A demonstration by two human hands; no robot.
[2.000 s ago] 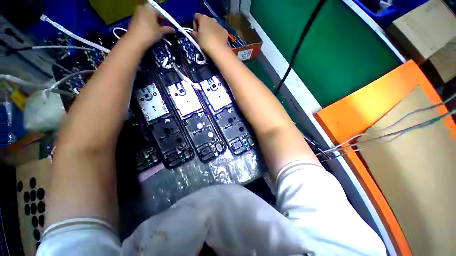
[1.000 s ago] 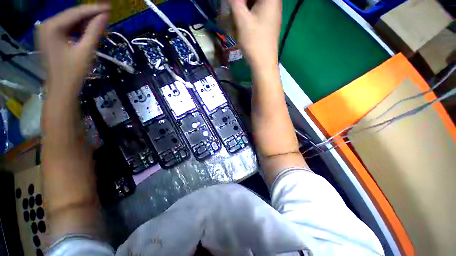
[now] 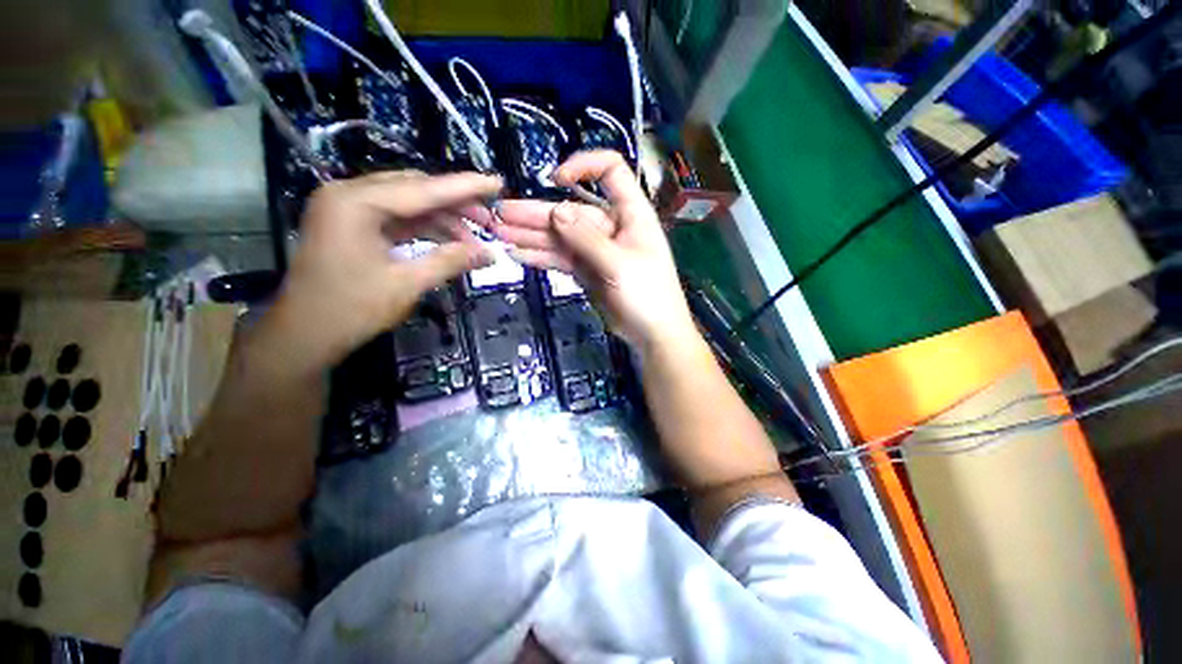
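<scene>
Several long black open housings [image 3: 502, 340] lie side by side on the bench, with blue-black circuit boards [image 3: 385, 106] and white cables [image 3: 421, 68] at their far ends. My left hand [image 3: 370, 253] and my right hand [image 3: 609, 253] are raised over the middle of the housings and hide most of the silver inner plates [image 3: 494, 271]. The fingertips of both hands meet or nearly meet. My left thumb is apart from its fingers, and my right fingers are partly spread. Whether something small is between the fingertips is too blurred to tell.
White leads with dark ends [image 3: 165, 376] lie on tan card with black discs [image 3: 49, 431] at the left. A pale bundle [image 3: 195, 169] is at the far left. Right of the housings are a small carton [image 3: 696, 195], a green surface [image 3: 830, 214], an orange-edged board [image 3: 923, 357] and a blue bin [image 3: 1056, 143].
Both hands have come down from the far side and together over the housings. The view has shifted, showing more of the left card and its white leads.
</scene>
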